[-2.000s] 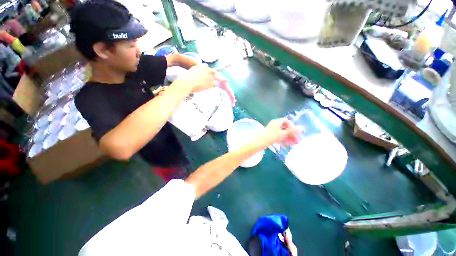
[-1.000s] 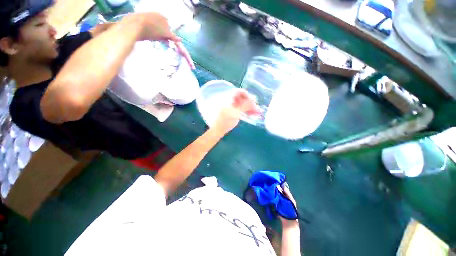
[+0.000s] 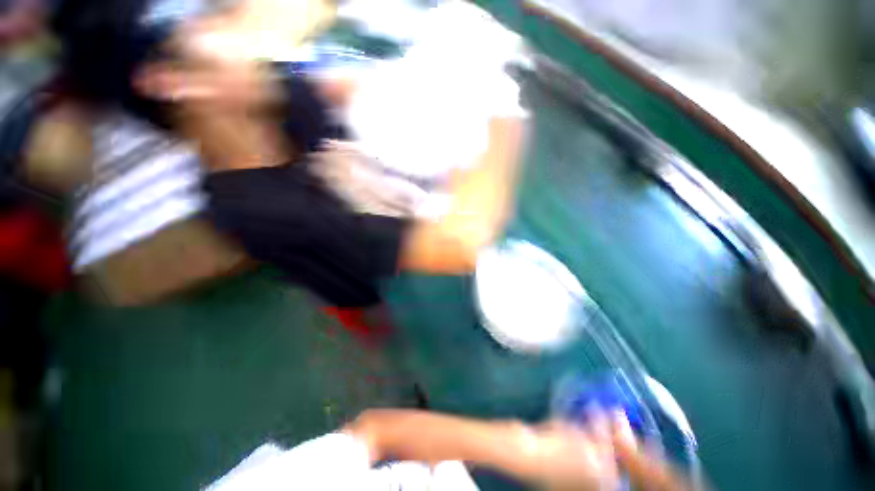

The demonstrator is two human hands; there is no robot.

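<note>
The view is badly blurred. My left hand [image 3: 580,455] is at the lower right, against a clear plastic housing [image 3: 674,414] whose curved edge shows beside it. The grip looks closed, but the fingers are smeared. The blue cloth [image 3: 597,395] is just above my left hand, at or within the clear housing; which one I cannot tell. My right hand is not clearly separable; a skin-coloured streak lies right of the cloth. Another housing with a round white base [image 3: 526,295] rests on the green bench [image 3: 432,331], up and left of my left hand.
A coworker in black [image 3: 297,225] leans in at the upper left, one arm reaching over the bench near white pieces [image 3: 422,105]. A carton [image 3: 163,264] with rows of white pieces stands behind. A green-edged shelf [image 3: 691,120] crosses the upper right.
The view has swung left and blurred. My left hand has come down and right in the picture, close to the blue cloth. The coworker's arm now reaches beside the resting white-based housing.
</note>
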